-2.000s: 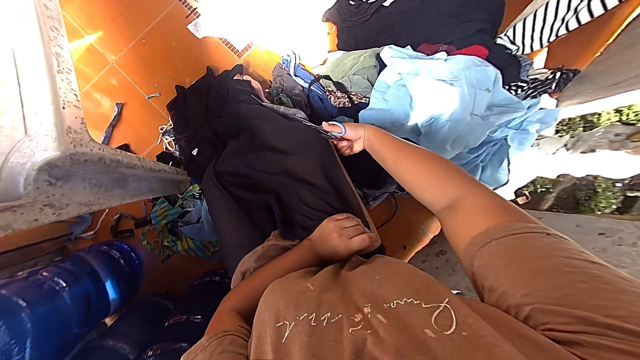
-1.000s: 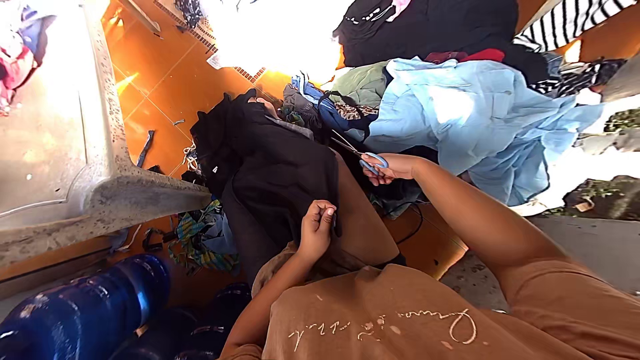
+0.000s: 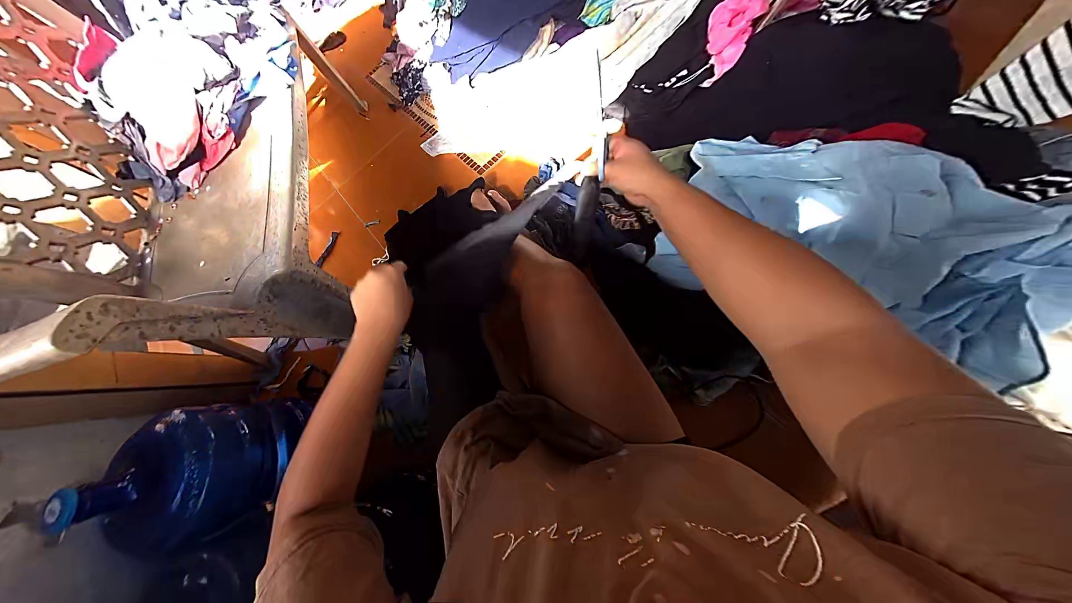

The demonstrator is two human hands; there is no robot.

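Black cloth (image 3: pixel 469 260) is stretched, blurred, between my two hands above my legs. My left hand (image 3: pixel 381 297) is closed on its left side, next to the plastic chair's arm. Raised at the upper middle, my right hand (image 3: pixel 632 167) holds a pair of scissors (image 3: pixel 601 126) with the blades pointing up; a strip of the cloth reaches up to it, though whether the fingers grip it too cannot be told. Light blue garments (image 3: pixel 871 209) lie to the right of that hand.
At the left stands a plastic chair (image 3: pixel 226 193) with clothes (image 3: pixel 184 109) on its seat. Blue water bottles (image 3: pixel 201 469) lie below it. Black clothing (image 3: pixel 804 75) and a striped cloth (image 3: pixel 1030 79) are heaped at the upper right. Scraps lie on the orange tiled floor (image 3: pixel 356 180).
My left hand has moved left, away from my lap, and my right hand has moved up and forward with the scissors. The black cloth, earlier draped over my leg, is now pulled up between them.
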